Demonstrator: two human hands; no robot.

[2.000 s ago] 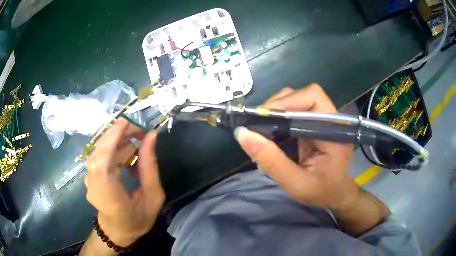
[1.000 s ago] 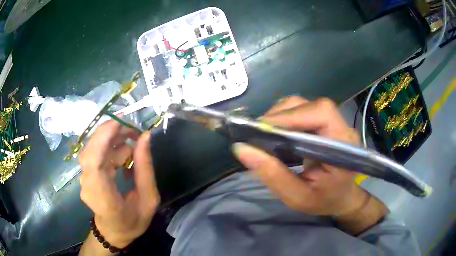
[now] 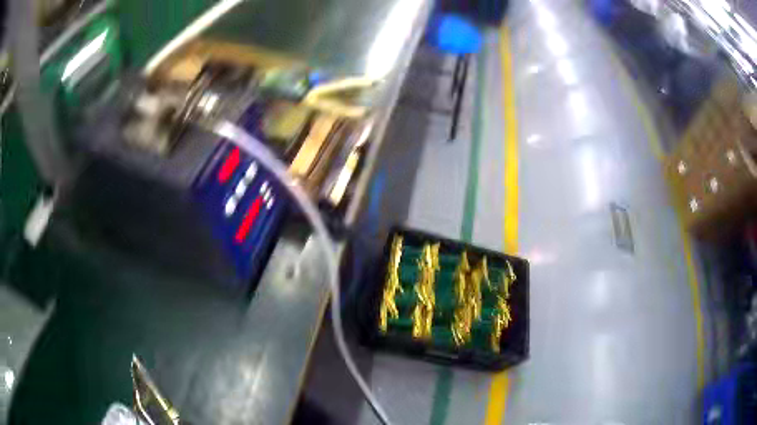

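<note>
Neither of my hands is in the picture. The black solder feeder stands on the dark green bench at the left, with a blue panel, red digits and a metal mechanism on top. A pale tube runs from its top down past the bench edge. A small part of a brass contact strip shows at the bottom left, beside a blurred whitish thing; what holds the strip is not visible. The black parts crate with rows of gold and green strips is on the floor beside the bench.
A tan tray area with metal and yellow items is behind the feeder. A blue stool stands farther off. The grey floor has yellow and green lines. A brown box and a blue bin are at the right.
The view has swung up and to the right. The hands, iron and white housing have left the picture. The feeder and aisle have come in; the crate shows nearer the middle.
</note>
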